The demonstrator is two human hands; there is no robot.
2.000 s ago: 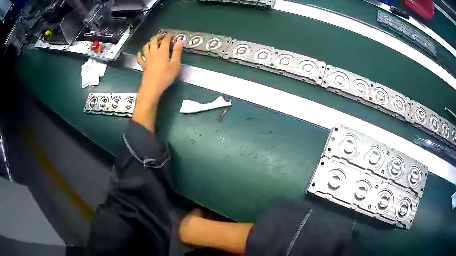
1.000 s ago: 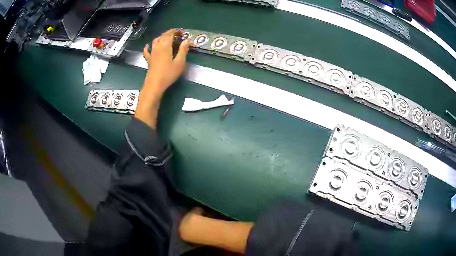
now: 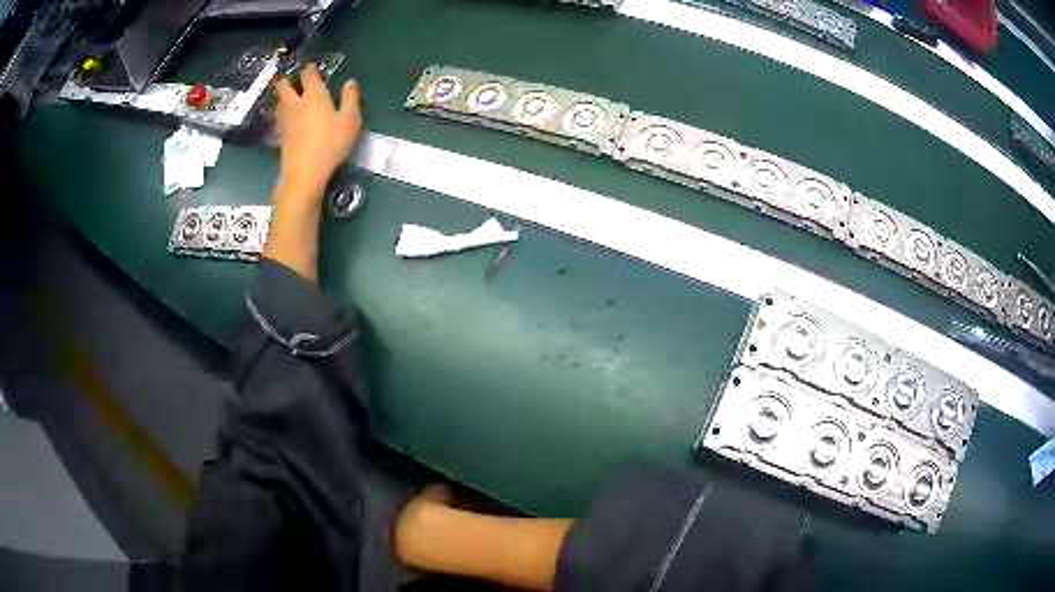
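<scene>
A row of silver four-ring fixture plates (image 3: 515,106) lies end to end on the green mat. My left hand (image 3: 312,121) is off the row's left end, over the edge of the left machine, fingers spread; a shiny piece shows by its fingertips, but whether it is held I cannot tell. A small fixture plate (image 3: 218,231) lies partly behind my left forearm. A round ring (image 3: 346,200) lies right of that wrist. Two paired fixture plates (image 3: 839,405) lie side by side at the near right. My right hand (image 3: 419,515) is low at the bench edge, blurred, its fingers hidden.
The left machine (image 3: 220,104) has a red button. A crumpled tissue (image 3: 189,158) and a twisted white wipe (image 3: 454,238) lie on the mat. White strips (image 3: 555,214) cross it. Another plate (image 3: 804,17) and a red tray (image 3: 963,21) are at the far side.
The plate row has slid right. My left hand has left its end and moved left to the machine. The ring now shows. A far-side plate has moved left. My right arm has hardly moved.
</scene>
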